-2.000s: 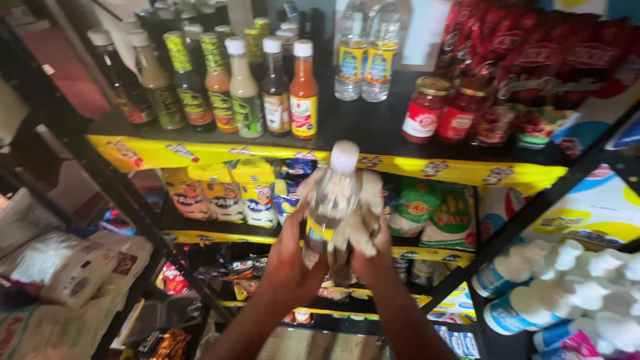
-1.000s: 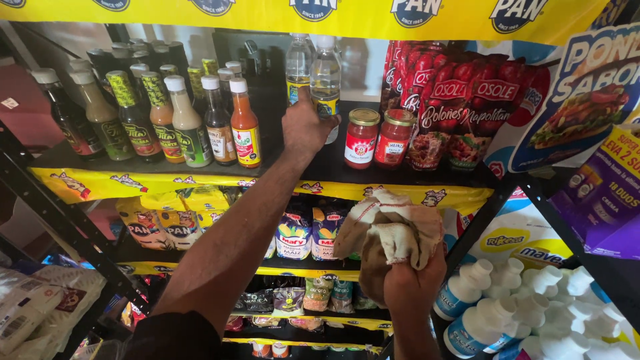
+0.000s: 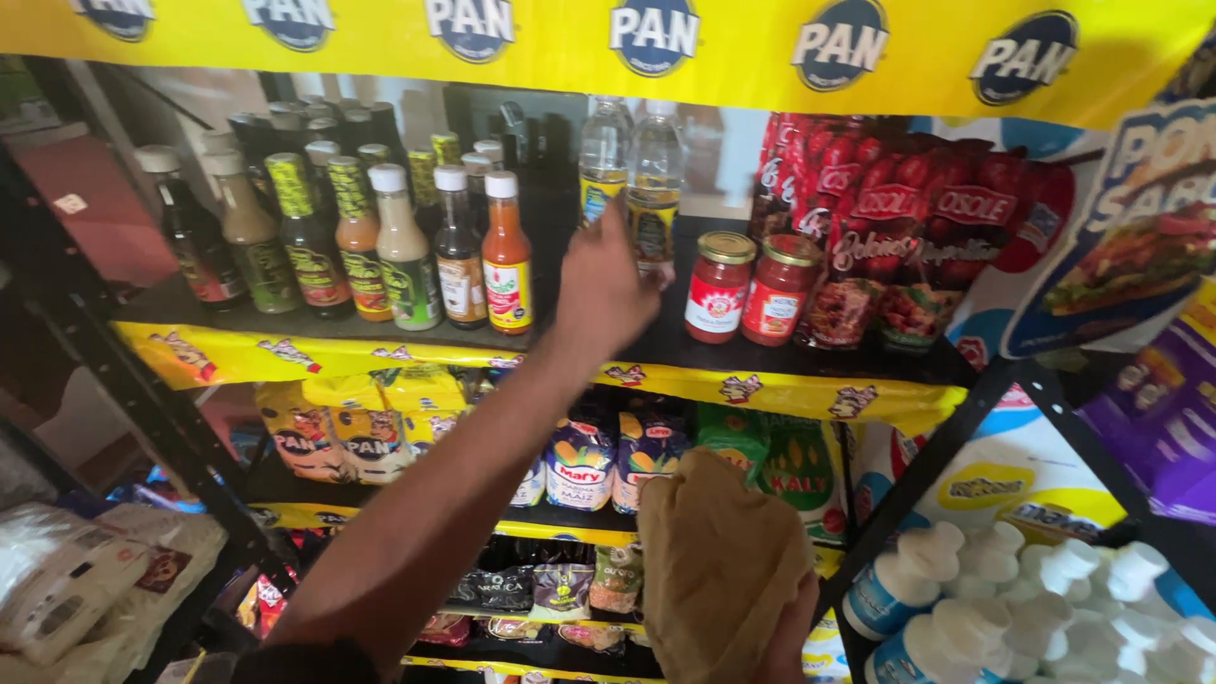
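My left hand reaches over the top shelf to two clear plastic bottles with yellow labels, the left bottle and the right bottle. Its fingers are at the bottles' lower parts; whether they grip one is hidden. At the lower right, my right hand holds a bunched beige cloth in front of the lower shelves. Two red sauce jars with gold lids, one of them nearest the hand, stand to the right of the bottles.
Several sauce bottles stand on the left of the shelf, red sauce pouches on the right. Flour bags fill the shelf below. White bottles stand lower right. Black metal posts flank the shelves; a yellow banner hangs above.
Two seconds ago both hands held a bottle and the cloth; a second ago my left hand was at the bottles on the shelf. The cloth in my right hand now hangs lower and more spread.
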